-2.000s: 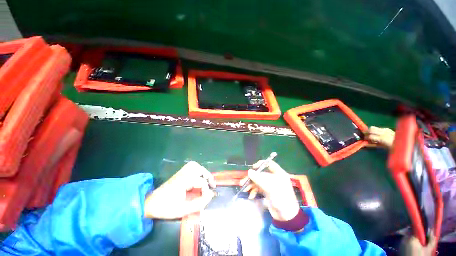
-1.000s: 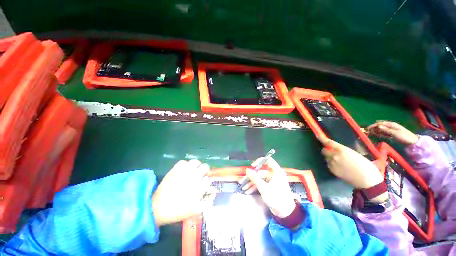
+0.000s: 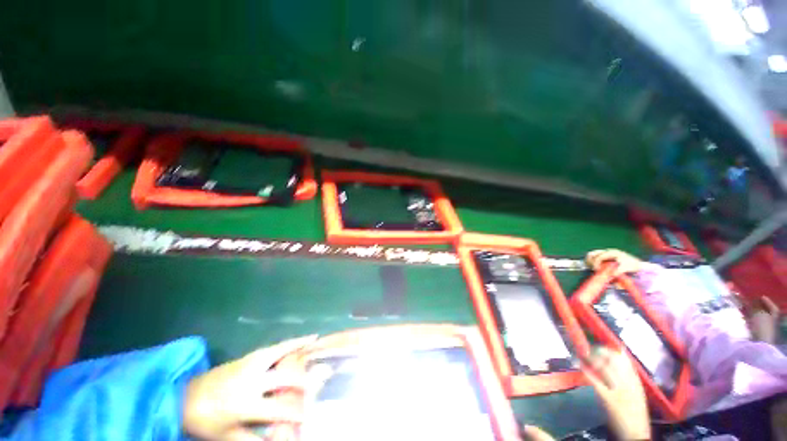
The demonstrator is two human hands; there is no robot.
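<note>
The tablet in its foam tray (image 3: 393, 334) lies at the bottom centre, its inner face mostly washed out by glare (image 3: 397, 396). My left hand (image 3: 250, 392), in a blue sleeve, grips the tray's left side with its fingers over the edge, blurred. At the bottom edge, right of the tray, a small bit of skin shows, probably my right hand (image 3: 537, 433); it is nearly all cut off. The tweezers cannot be seen.
Red-orange foam trays are piled at left (image 3: 39, 258). Framed tablets lie along the conveyor (image 3: 388, 207). Right of my tray stands another framed tablet (image 3: 526, 319). A person in pink has a hand (image 3: 617, 383) at it and another hand (image 3: 613, 258) at a further tray.
The view has tilted up. My left hand has gone from the tablet's top to the tray's left side. My right hand and the tweezers have left the tablet. The neighbour's framed tablet has come beside mine.
</note>
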